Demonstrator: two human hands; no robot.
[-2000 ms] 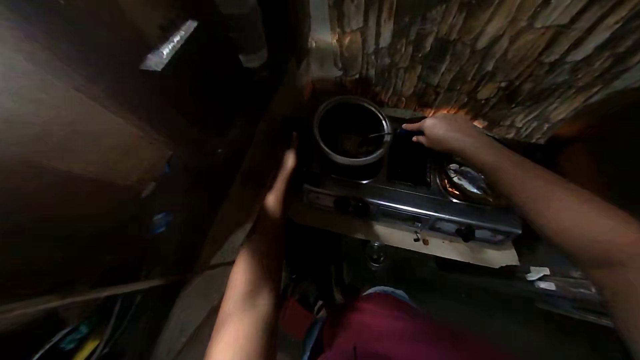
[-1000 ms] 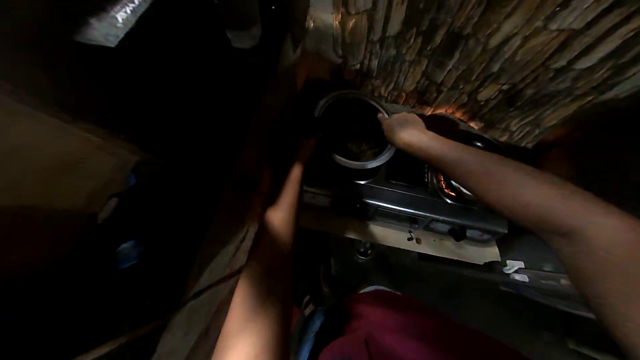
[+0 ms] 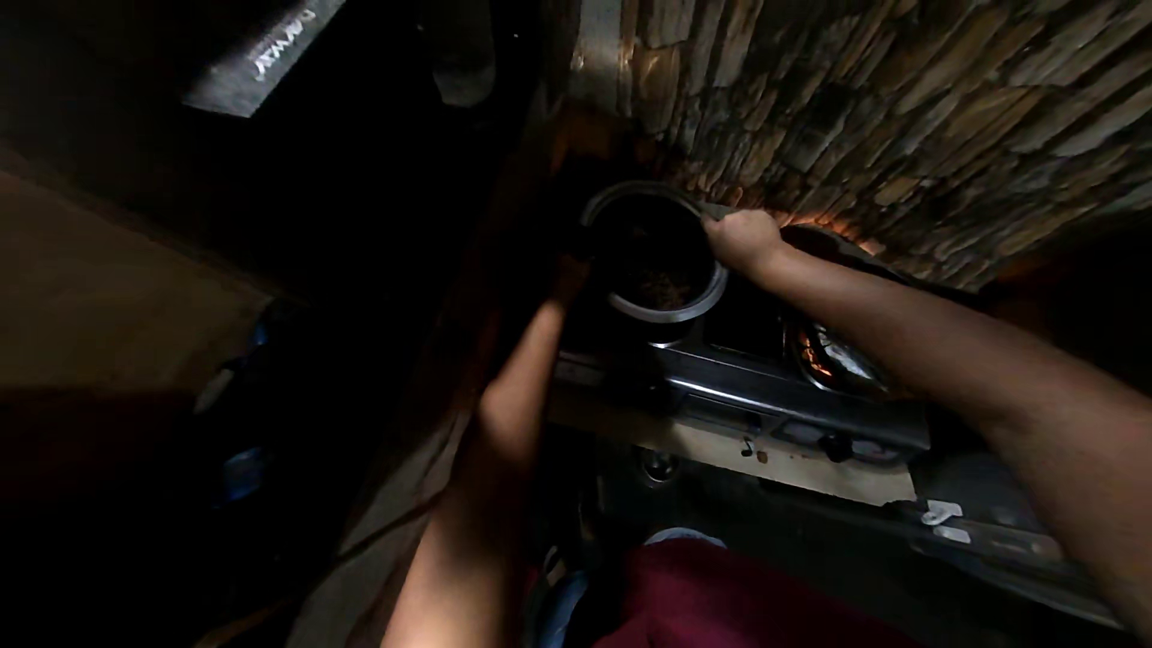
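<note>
A deep metal cooking pot (image 3: 668, 314) with a rolled rim stands over the left burner side of a gas stove (image 3: 720, 389). Brownish food lies at the bottom of the pot, in shadow. My right hand (image 3: 745, 239) is closed on the right side of the pot's rim. At the pot's left side is my left hand (image 3: 571, 272), deep in shadow; its fingers are hidden, and it appears to be against the pot. The right burner (image 3: 814, 353) glows orange beside a shiny metal surface, partly behind my right forearm.
A rough stone-faced wall (image 3: 810, 108) rises right behind the stove. The stove has a black knob (image 3: 836, 446) on its front, above a pale board edge (image 3: 810, 472). Below it is a dark lower surface with a small round metal item (image 3: 658, 464). The left side is very dark.
My right hand has gone from a utensil's handle, two seconds ago, to the pot's rim. My left hand has moved up to the pot's left side. The utensil no longer shows.
</note>
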